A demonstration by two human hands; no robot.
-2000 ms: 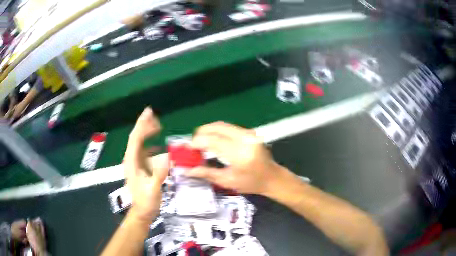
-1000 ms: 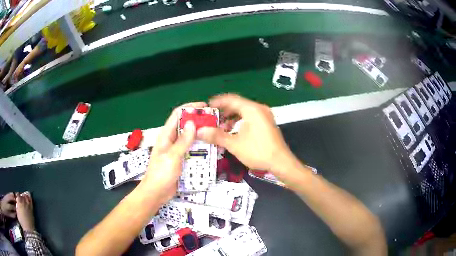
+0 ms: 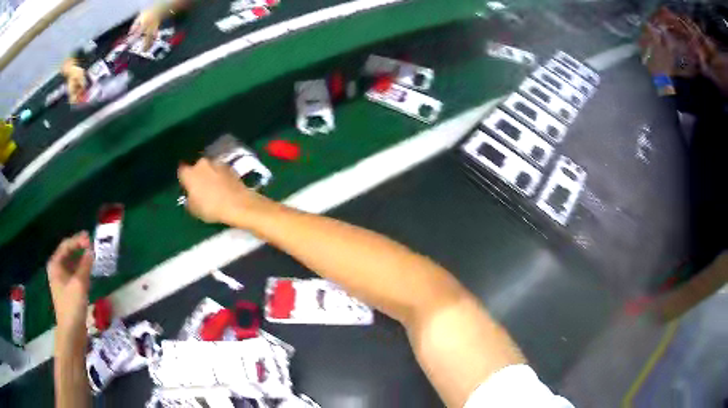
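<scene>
My right hand [image 3: 209,190] reaches over the green belt, beside a pale housing [image 3: 243,163] with a large opening. A tiny white piece [image 3: 182,200] shows by its fingertips; whether they grip it is unclear. My left hand [image 3: 70,267] is at the far left with bent fingers, no object visible in it, close to a red-ended housing [image 3: 108,243] on the belt. A pile of pale housings [image 3: 219,366] lies on the bench in front, with a red ring [image 3: 245,319] on it. A housing with a red end [image 3: 319,303] lies flat right of the pile.
More housings [image 3: 314,107] and a loose red piece [image 3: 283,150] lie on the belt. A white rail [image 3: 359,175] divides belt from bench. Rows of housings [image 3: 503,162] lie at right. Another person's hands [image 3: 678,48] show at upper right, and others' hands [image 3: 149,24] at upper left.
The view has swung right. My hands have moved apart and no longer hold the red-ended housing between them. My right hand is now out over the belt; my left is farther left.
</scene>
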